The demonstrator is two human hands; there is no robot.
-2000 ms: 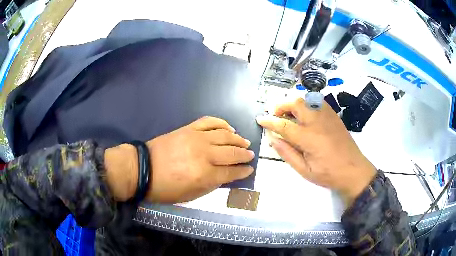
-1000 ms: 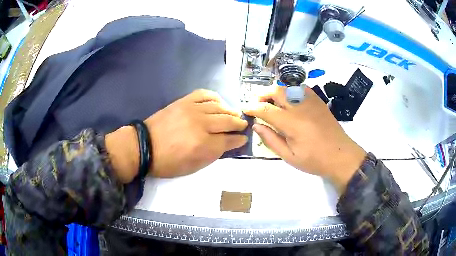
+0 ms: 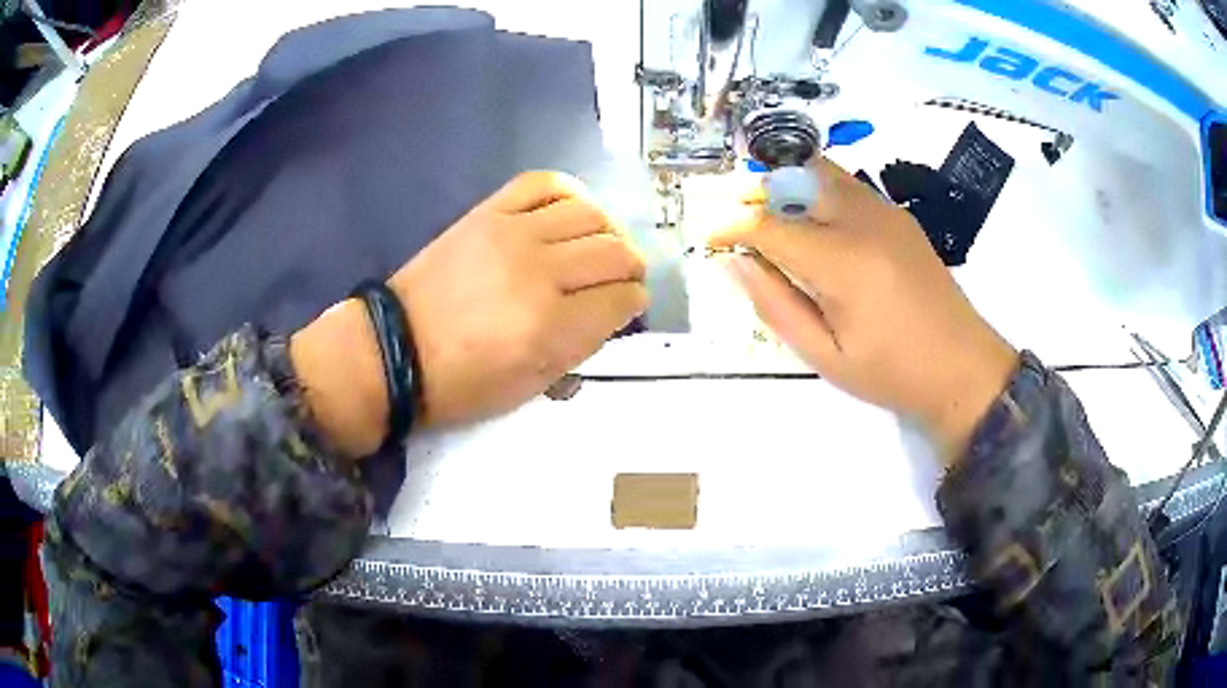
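A dark grey garment panel (image 3: 390,148) lies on the white table, left of the needle, with its right edge beside the presser foot (image 3: 667,202). My left hand (image 3: 505,303) rests on the panel near its right edge, fingers together and bent, pressing on the cloth. My right hand (image 3: 861,282) is right of the foot, partly behind the tension knob. Its thumb and index finger are close together near the cloth edge; glare hides whether they pinch anything. The white sewing machine head (image 3: 1130,175) reads "JACK".
Small black labels (image 3: 928,202) and a black care label (image 3: 978,172) lie right of the needle. A brown tape patch (image 3: 655,500) is near the front edge, above the ruler strip (image 3: 646,589). Thin metal tools (image 3: 1168,376) lie at far right. A blue crate (image 3: 256,642) is below left.
The panel and my left hand have shifted away from the front edge, towards the machine. My right fingertips have moved slightly right of the panel edge. The whole view has also shifted.
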